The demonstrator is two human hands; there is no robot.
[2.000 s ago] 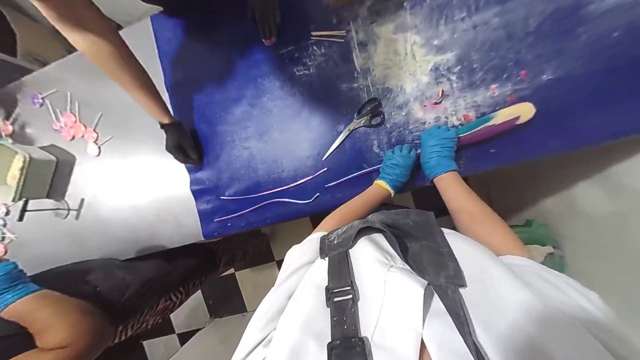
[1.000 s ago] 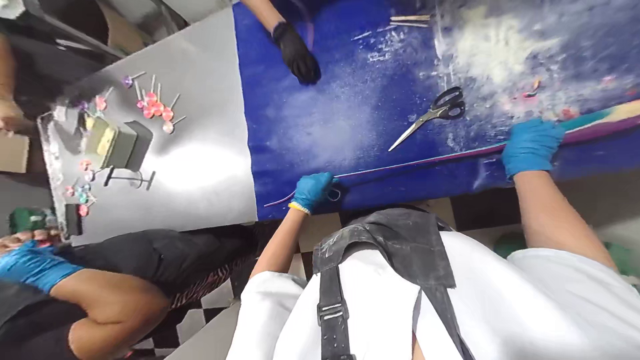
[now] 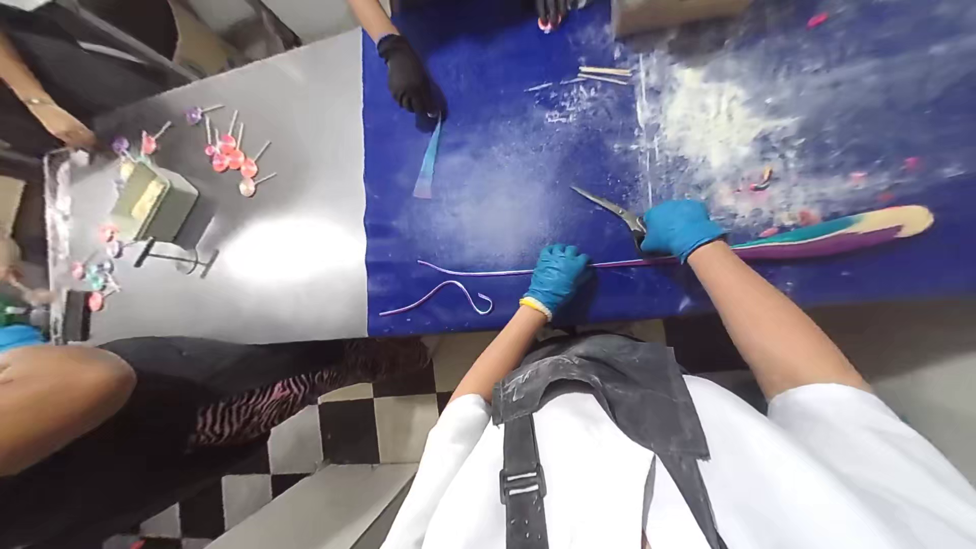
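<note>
My left hand (image 3: 559, 277), in a blue glove, lies on a thin striped candy rope (image 3: 480, 273) stretched along the table; its exact finger hold is hard to see. My right hand (image 3: 679, 229), also blue-gloved, is closed on the handles of the black-handled scissors (image 3: 610, 206), whose blades point up and left. From beneath that hand the rope runs right into a thick tapered candy roll (image 3: 831, 238) of teal, purple and cream. A separate curved candy strand (image 3: 427, 300) lies near the table edge, left of my left hand.
A co-worker's black-gloved hand (image 3: 408, 80) touches a flat blue strip (image 3: 428, 164). Another black-gloved hand (image 3: 550, 11) is at the far edge. Thin sticks (image 3: 605, 75) lie on the blue mat (image 3: 496, 130). Lollipops (image 3: 232, 156) and a metal block (image 3: 164, 206) sit on the steel tabletop at left.
My right hand has taken hold of the scissors, which lay untouched on the mat. My left hand has moved right along the rope from its far left part. The thick roll lies farther from my left hand.
</note>
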